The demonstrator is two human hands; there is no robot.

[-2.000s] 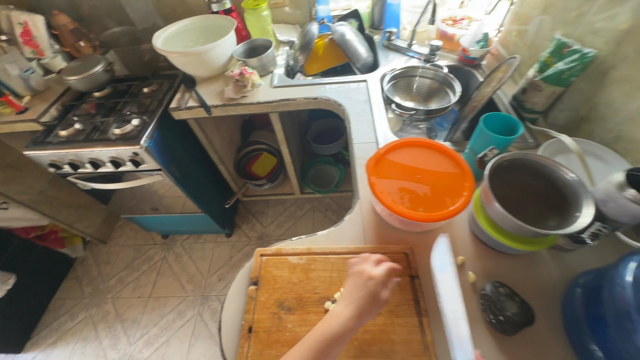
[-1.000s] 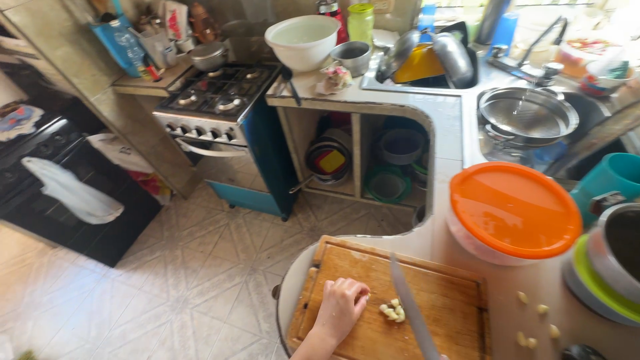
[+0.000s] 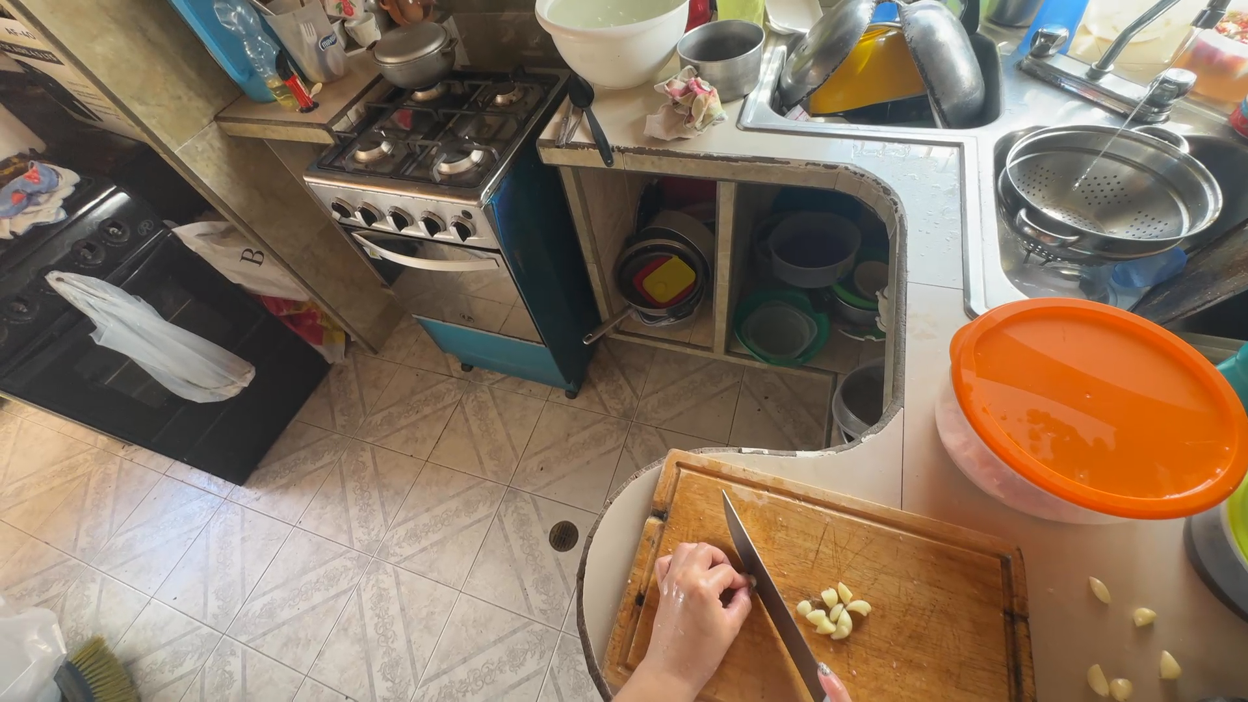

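On a wooden cutting board (image 3: 916, 575), my left hand (image 3: 697, 609) has its fingers curled down on a small pale piece, probably a garlic clove (image 3: 750, 581). A kitchen knife (image 3: 772, 595) lies close along those fingertips, its blade pointing away from me. My right hand (image 3: 832, 684) holds the knife at the bottom edge of the view; only a fingertip shows. Just right of the blade sits a small pile of peeled garlic cloves (image 3: 834, 612). Several more cloves (image 3: 1143, 616) lie on the counter beside the board.
A bowl with an orange lid (image 3: 1097, 405) stands beyond the board's right corner. Behind it a steel colander (image 3: 1111, 190) sits in the sink under running water. The counter's curved edge (image 3: 590, 575) borders the board on the left. A gas stove (image 3: 429, 146) stands farther back.
The knife blade has come from the right over the board to my left hand's fingertips. Between the two earlier frames, my left hand moved to the left of the garlic pile. The view has swung left.
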